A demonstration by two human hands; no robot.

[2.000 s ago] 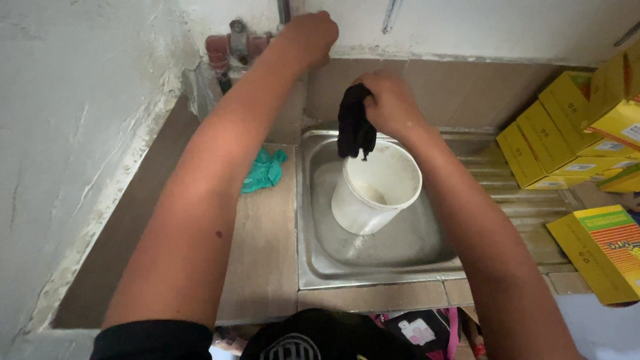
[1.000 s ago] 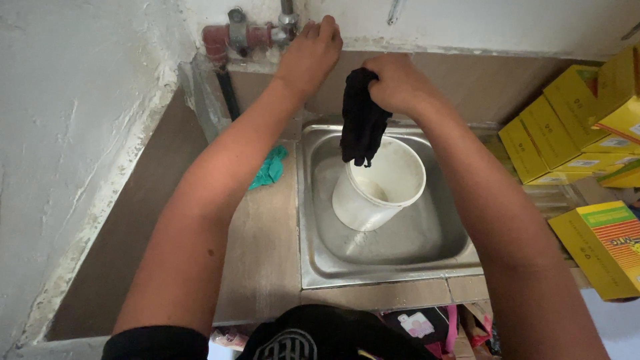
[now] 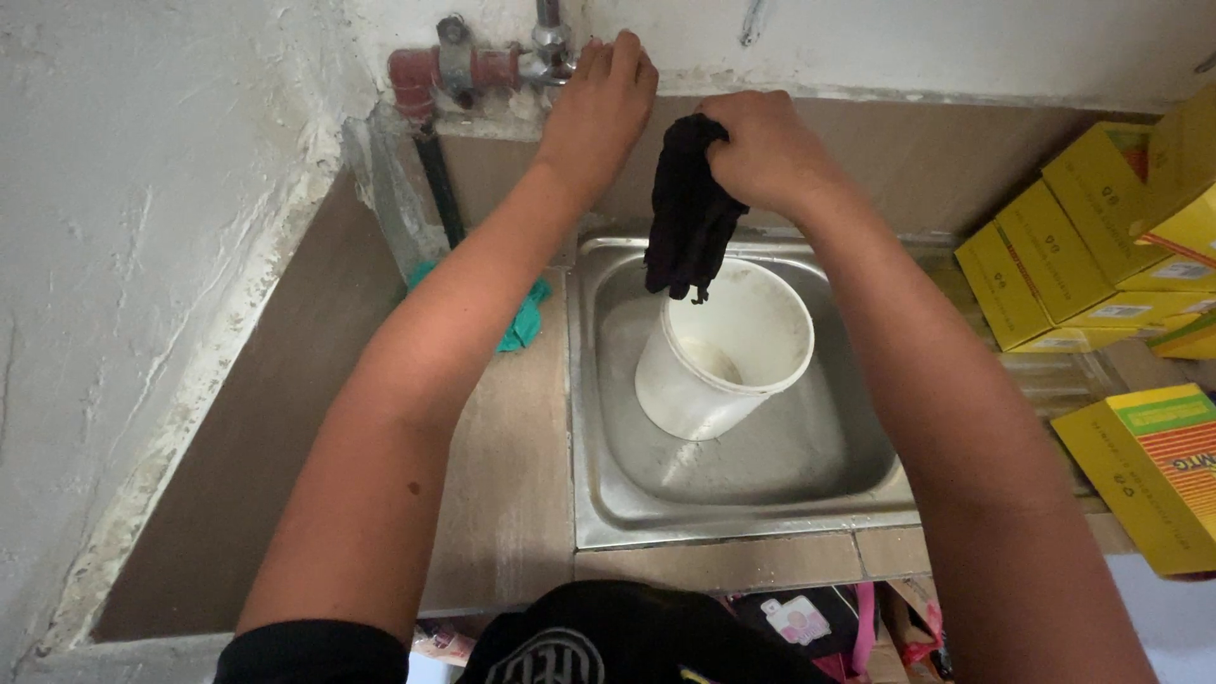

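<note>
A black cloth (image 3: 692, 214) hangs bunched from my right hand (image 3: 768, 150), its lower end over the near-left rim of a white plastic bucket (image 3: 703, 404). The bucket stands tilted in a stainless steel sink (image 3: 807, 456); its inside looks stained at the bottom. My left hand (image 3: 608, 95) is up by the metal valve (image 3: 549, 65) on the wall pipe, fingers bent; whether they grip a part of it is hidden. A green cloth (image 3: 522, 321) lies on the counter left of the sink, partly behind my left forearm.
Yellow cardboard boxes (image 3: 1050, 252) are stacked on the drainboard at the right, and another yellow box (image 3: 1135, 484) lies nearer. Red pipe fittings (image 3: 413, 81) and a dark pipe (image 3: 439, 190) run along the back wall. Bags and other items show below the counter edge (image 3: 722, 565).
The black cloth hangs longer than two seconds ago, still in my right hand. My left hand stays up by the wall pipe, and more of the metal valve shows beside it. The view has shifted slightly.
</note>
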